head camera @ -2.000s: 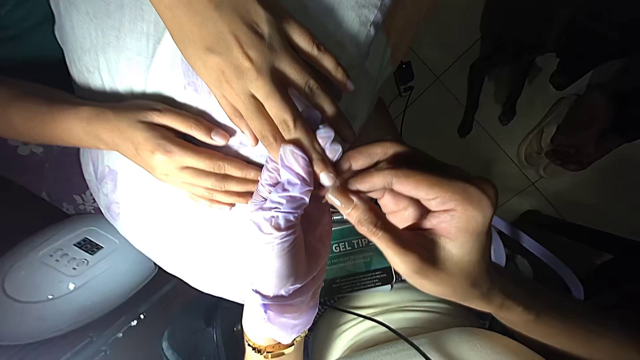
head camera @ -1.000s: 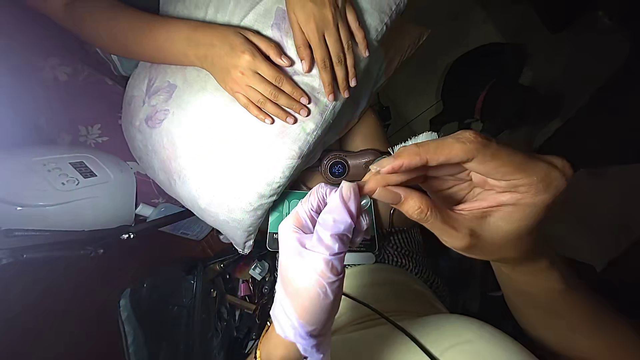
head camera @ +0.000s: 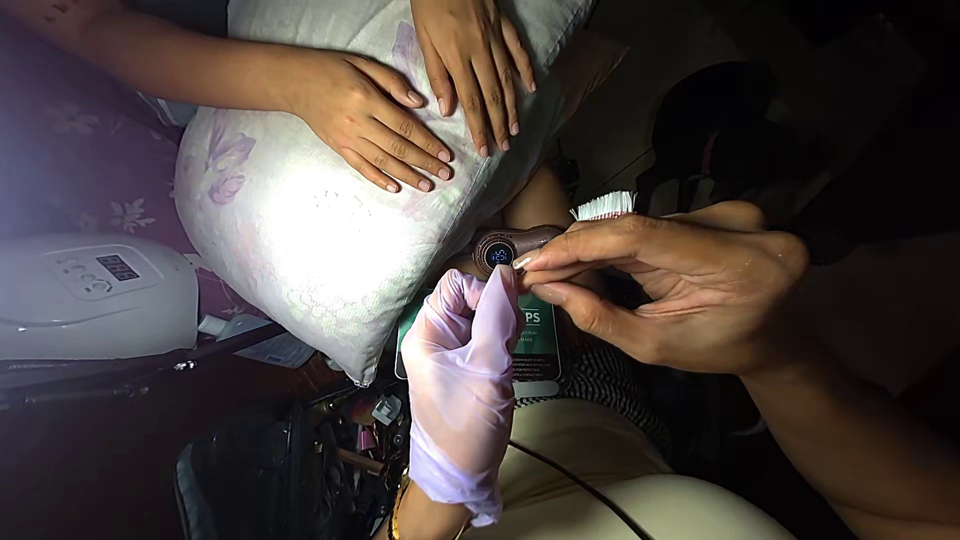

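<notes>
My left hand [head camera: 465, 375], in a thin lilac glove, has its thumb and fingers pinched together. My right hand [head camera: 675, 292], bare, comes from the right with its thumb and fingers drawn together; their tips meet the gloved fingertips. A small whitish, nail-like piece [head camera: 523, 262] shows at the right index fingertip; whether it is that finger's own nail or a loose tip, I cannot tell. Just behind the fingertips lies a brown device with a round lit display [head camera: 499, 255]. Below it, partly hidden by the glove, is a green box of gel tips [head camera: 536, 330].
Another person's two hands [head camera: 375, 124] [head camera: 476, 75] rest on a floral white pillow [head camera: 300, 202]. A white nail lamp [head camera: 97, 296] stands at left. An open dark bag [head camera: 240, 465] with small items is at lower left. A white-bristled brush [head camera: 606, 204] and a black cable [head camera: 581, 484] are nearby.
Two seconds ago my hands were at the other person's fingertip; that person's hand now rests on the pillow, apart from mine. My fingertips now meet above the box. The view has shifted.
</notes>
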